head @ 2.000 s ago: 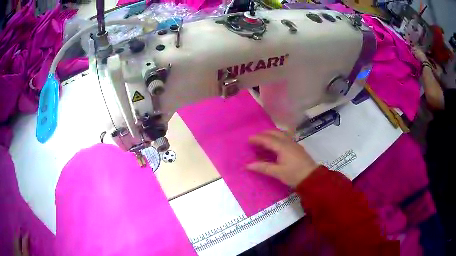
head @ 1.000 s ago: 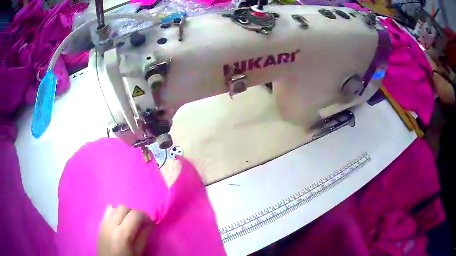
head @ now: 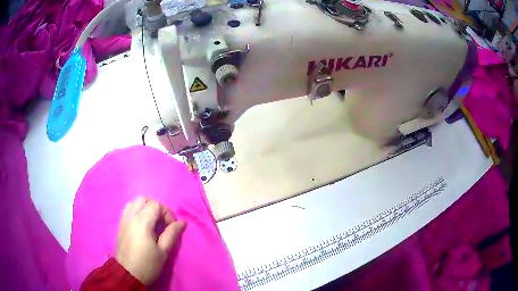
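A flat bright pink fabric piece (head: 122, 176) with a rounded far end lies left of the needle. Its right edge runs beside the presser foot (head: 192, 165) of the cream-white sewing machine (head: 272, 57). My left hand (head: 146, 238), in a red sleeve, rests on the pink piece with its fingers curled and thumb toward the right. Whether the fingers pinch the cloth cannot be told. My right hand is not in view. The shiny round plate (head: 205, 165) shows beside the foot.
A light-blue oblong controller (head: 65, 99) hangs at left. Crumpled pink fabric (head: 45, 57) lies behind and left, with more at lower right. A printed scale (head: 352, 236) runs along the white table's front. A yellow-brown stick (head: 481, 136) lies at right.
The second pink strip under the machine arm was pulled leftward and no longer shows separately. My right hand has left the view. My left hand now lies on the rounded piece. The view has shifted.
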